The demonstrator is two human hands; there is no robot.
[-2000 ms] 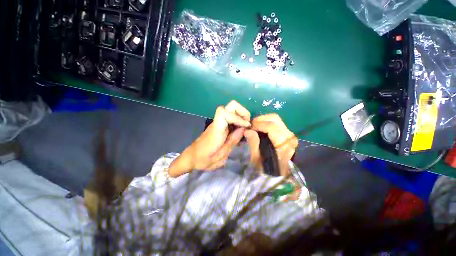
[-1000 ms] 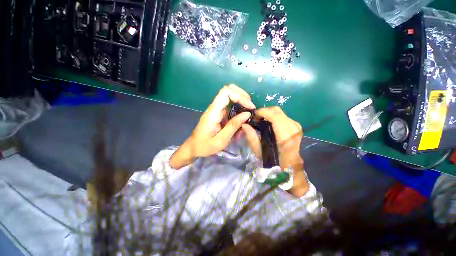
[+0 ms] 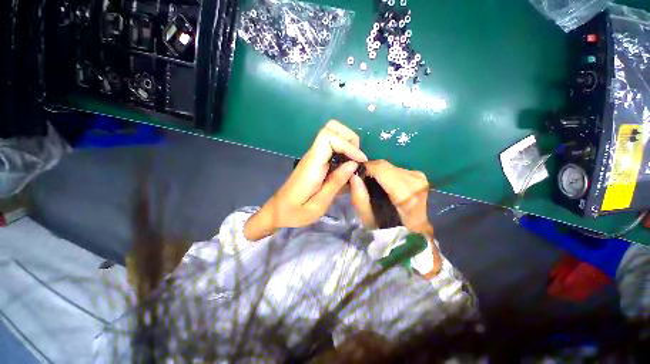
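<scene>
My left hand (image 3: 313,181) is closed on a small black case (image 3: 339,162), mostly hidden between thumb and fingers. My right hand (image 3: 403,192) holds a thick black dispensing syringe (image 3: 381,206), its green-and-white rear end (image 3: 405,250) at my wrist. The fingertips of both hands meet at the case, just off the bench's near edge. The syringe tip is hidden by the fingers.
Black blister tray (image 3: 208,71) with cases at the left. Parts bag (image 3: 292,39), ring pile (image 3: 392,50) and tiny white parts (image 3: 395,136) lie beyond my hands. White pad (image 3: 522,165), controller (image 3: 595,135) and clear bag (image 3: 569,11) are at the right.
The case showed more clearly one second ago and is now more covered by my left fingers. The syringe's rear end has shifted slightly. The bench items sit a little higher in the view.
</scene>
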